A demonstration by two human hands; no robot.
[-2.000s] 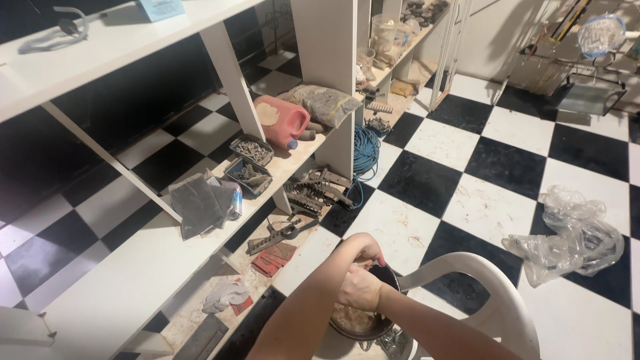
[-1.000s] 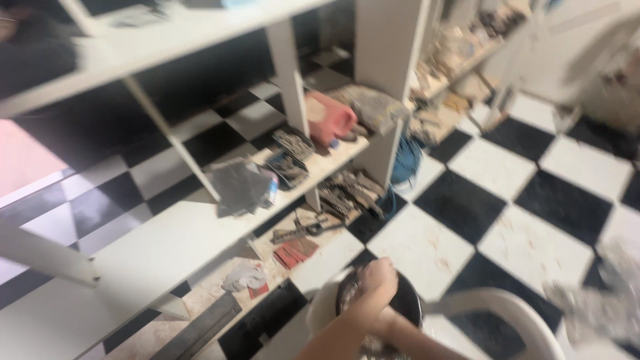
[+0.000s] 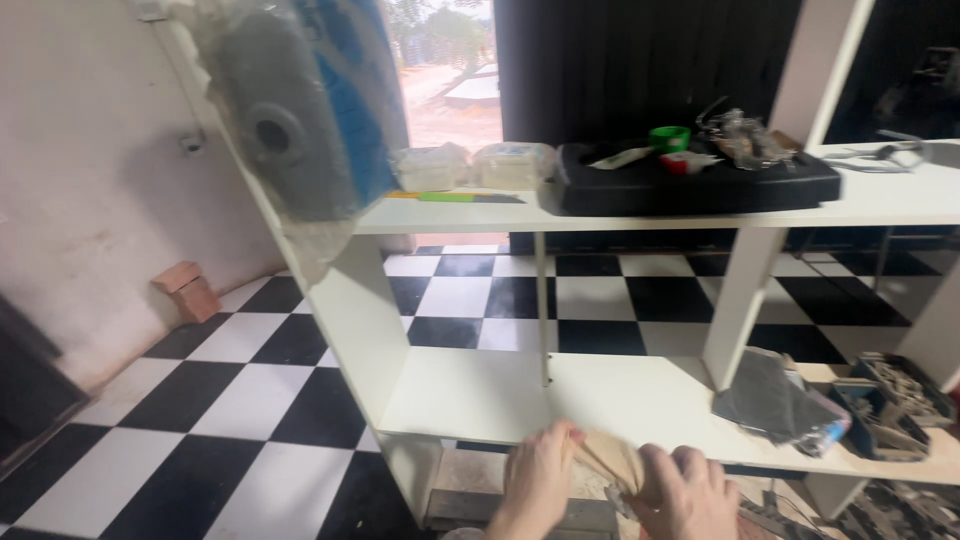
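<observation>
My left hand (image 3: pixel 536 476) is at the bottom centre, its fingertips pinching the left end of a thin, light-brown piece of material (image 3: pixel 611 457). My right hand (image 3: pixel 686 487) grips the other end, so the piece stretches between both hands in front of the lower white shelf. What the material is I cannot tell; it looks soft and creased. A bit of something grey and shiny (image 3: pixel 621 501) shows beneath it, beside my right fingers.
A white shelf unit (image 3: pixel 480 394) stands ahead. Its upper shelf holds a black tray-like case (image 3: pixel 697 184), a knife (image 3: pixel 469 198) and wrapped packs (image 3: pixel 514 165). Dark plastic packets (image 3: pixel 776 401) and bins of hardware (image 3: pixel 874 420) lie at right. Bricks (image 3: pixel 187 292) stand by the left wall.
The view has swung up and left. My hands, earlier close together over a dark round container, are now apart with the light-brown material between them.
</observation>
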